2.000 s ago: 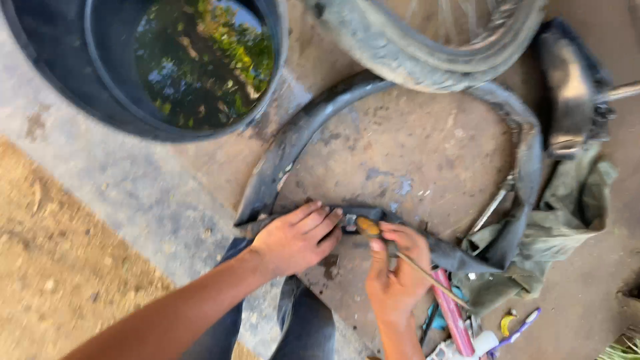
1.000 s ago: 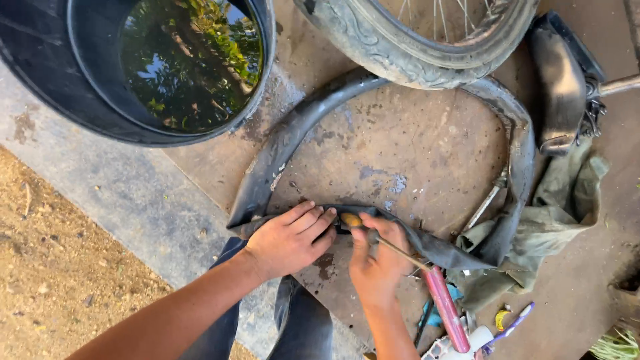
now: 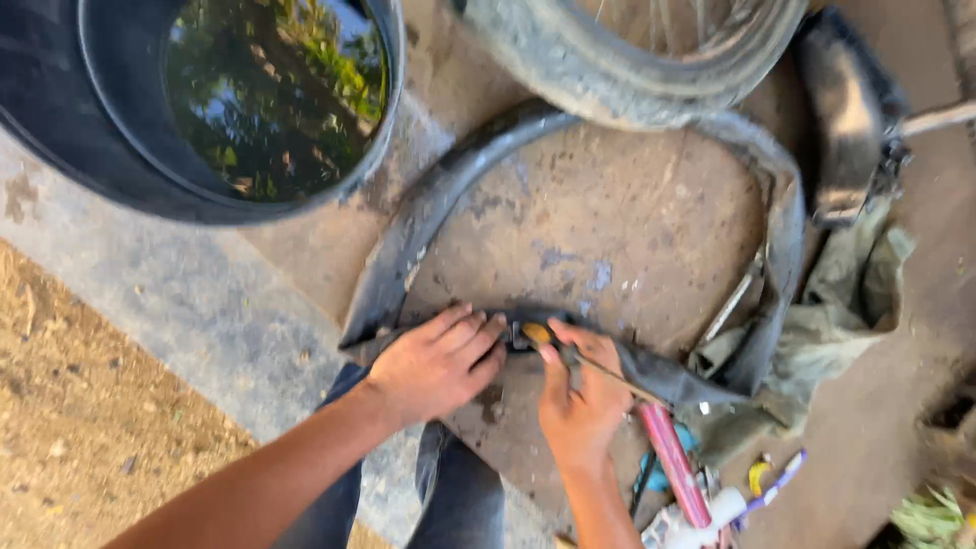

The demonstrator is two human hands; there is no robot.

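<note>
A black rubber inner tube (image 3: 450, 198) lies in a loop on the worn floor. My left hand (image 3: 438, 366) presses flat on its near stretch, fingertips beside a small dark patch (image 3: 523, 335) on the rubber. My right hand (image 3: 583, 381) grips a thin rod-like tool (image 3: 621, 381) with a rounded yellow-brown end (image 3: 536, 332). That end is at the right side of the patch; whether it touches the rubber cannot be told. The picture is somewhat blurred.
A black tub of water (image 3: 389, 130) stands at upper left. A bicycle wheel with its tire (image 3: 610, 91) overlaps the tube's far side. At right are a bicycle saddle (image 3: 842, 114) and a green cloth (image 3: 831, 358). A pink cylinder (image 3: 675, 465) and a purple toothbrush-like item (image 3: 778, 480) lie near my right hand.
The tool's rounded end and my right hand have shifted slightly right, away from my left fingertips, since one second ago. My left hand stays on the tube.
</note>
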